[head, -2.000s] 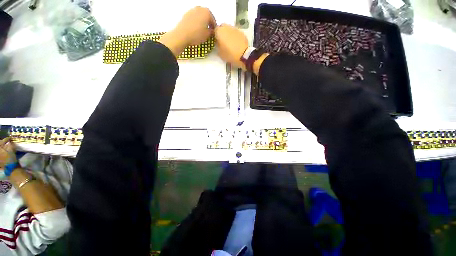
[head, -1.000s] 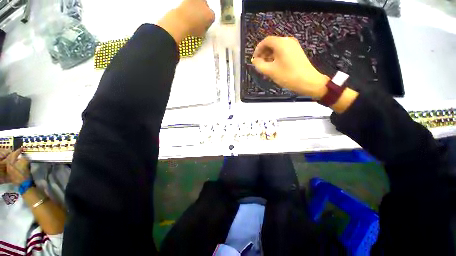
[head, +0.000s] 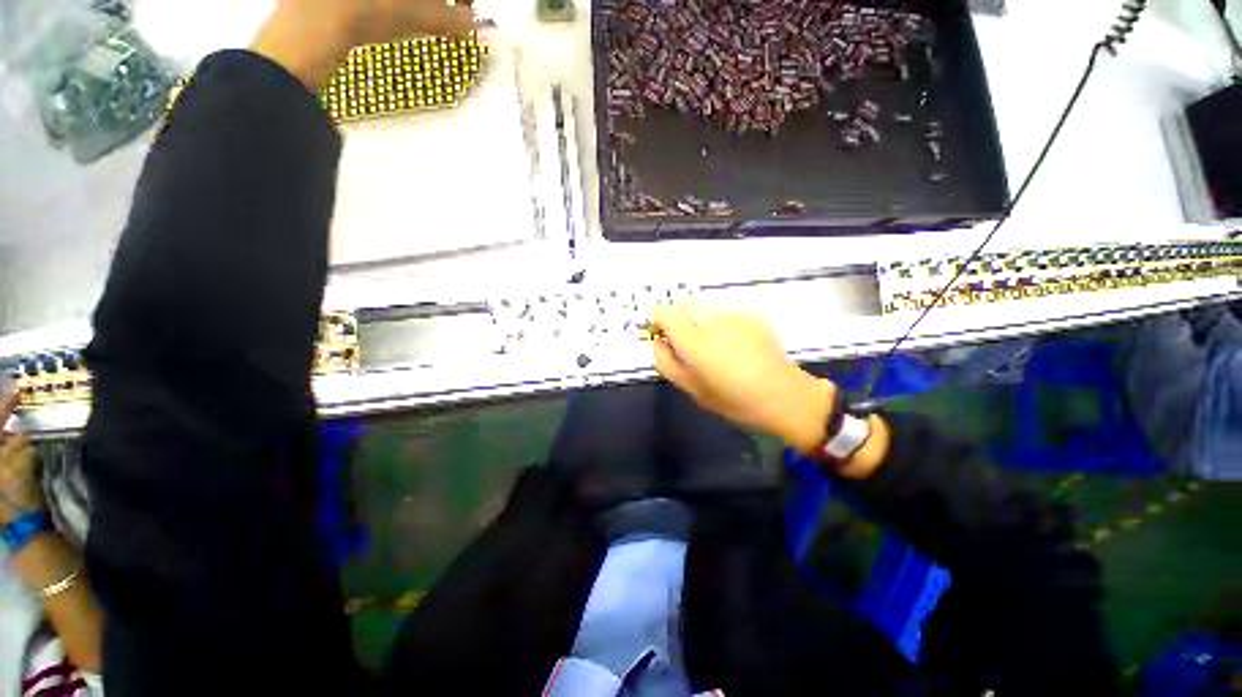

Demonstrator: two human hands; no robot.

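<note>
A pale circuit board panel (head: 579, 321) lies in the conveyor rail in front of me. My right hand (head: 725, 365) is at the panel's right end with its fingertips closed together; whether they hold a part cannot be seen. My left hand (head: 365, 22) is over the block of yellow components (head: 409, 75), partly cut off by the top edge, its fingers reaching right; what it holds cannot be told. The black parts tray (head: 804, 218) with dark cylindrical components (head: 763, 68) lies right of the yellow block.
Filled boards (head: 1049, 272) lie in the rail at right, more at left. A coiled cord (head: 1049, 143) crosses the rail. A clear plastic bag of parts (head: 102, 89) is at far left. A person's hand (head: 19, 470) shows at the left edge. Blue stools (head: 872, 579) are below.
My right hand has moved from over the tray down to the panel in the rail. My left hand stays near the yellow block. The view has shifted, showing more rail and the cord at right.
</note>
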